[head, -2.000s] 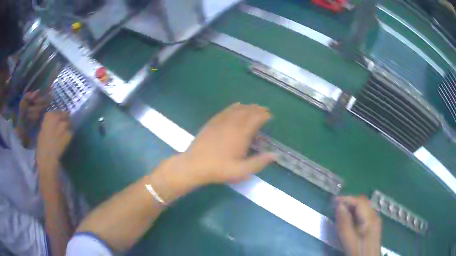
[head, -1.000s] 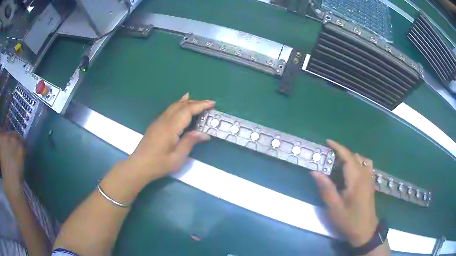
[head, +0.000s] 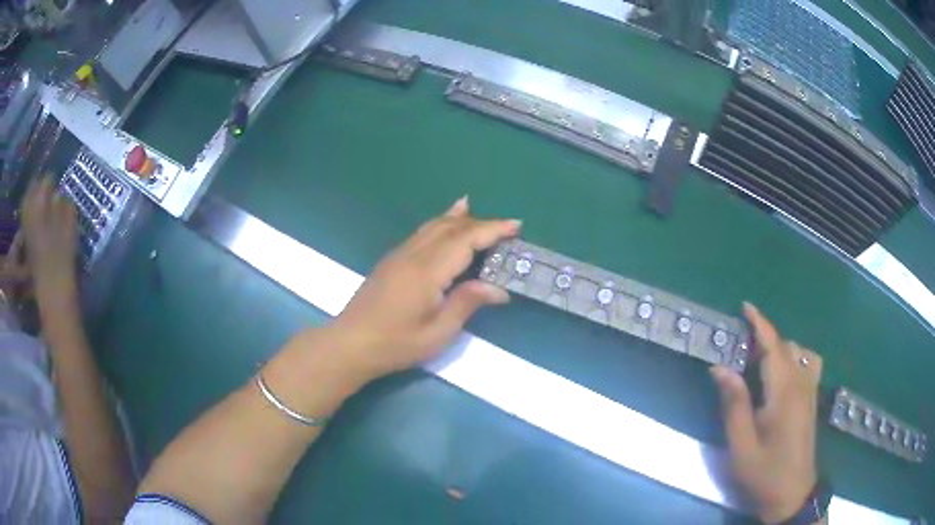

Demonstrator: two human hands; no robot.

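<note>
A long grey jig bar (head: 625,306) with a row of several small round silver components lies slanted in front of me, over the green surface. My left hand (head: 420,292) holds its left end between thumb and fingers. My right hand (head: 774,410) holds its right end the same way. Whether the bar touches the surface, I cannot tell. A short jig section (head: 878,423) with seats lies to the right of my right hand.
Two queued jigs (head: 554,121) lie along the far metal strip, with a dark stop block (head: 671,169) at the end. Stacked jigs (head: 805,154) stand far right. The machine base with red button (head: 140,160) and a coworker's arm (head: 56,267) are at left.
Since two seconds ago, both hands have come to the ends of the bar. Over the last second the view has shifted, moving the scene rightward. The components in the bar look less bright.
</note>
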